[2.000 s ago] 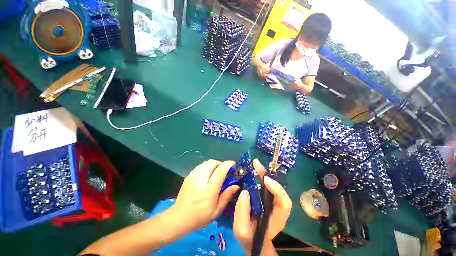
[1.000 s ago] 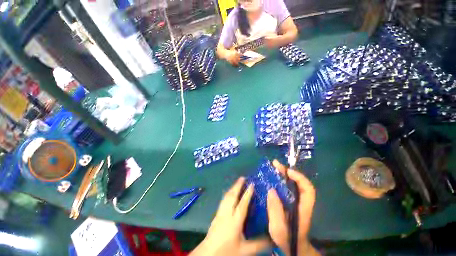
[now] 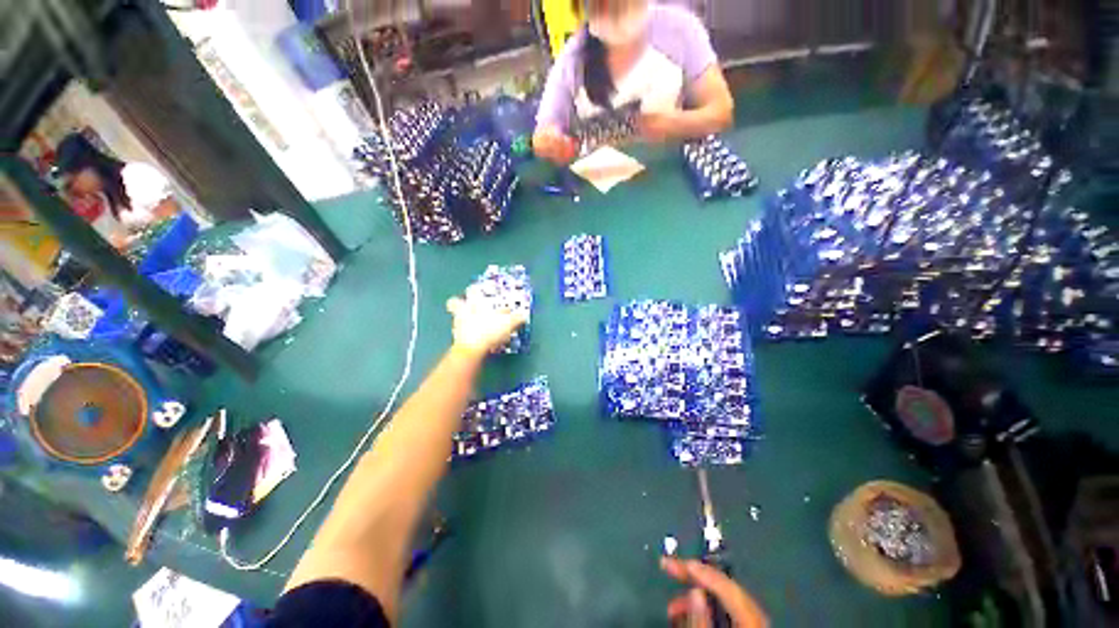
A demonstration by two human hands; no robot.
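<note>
My left hand (image 3: 486,324) is stretched forward over the table and holds a populated blue circuit board (image 3: 506,292) by its near left side. The board's component side faces up. My right hand (image 3: 712,596) is at the bottom edge, partly cut off, around the black handle of the soldering iron (image 3: 708,515), whose metal barrel points forward. Another board (image 3: 506,417) lies just nearer than my left hand, and a small one (image 3: 584,268) lies beyond to the right. A stack of boards (image 3: 675,362) lies ahead of the iron's tip.
Large board piles stand at right (image 3: 908,233) and far left (image 3: 448,172). A round tan dish (image 3: 895,537) with grey bits is at right, near a dark unit (image 3: 933,411). A white cable (image 3: 412,307) crosses the left. A person (image 3: 638,68) works opposite; another sits far left. A blue fan (image 3: 88,413) is left.
My left hand has left the iron's side and moved forward and left with the board, which was held near me between both hands. My right hand has moved down with the iron. The view has shifted.
</note>
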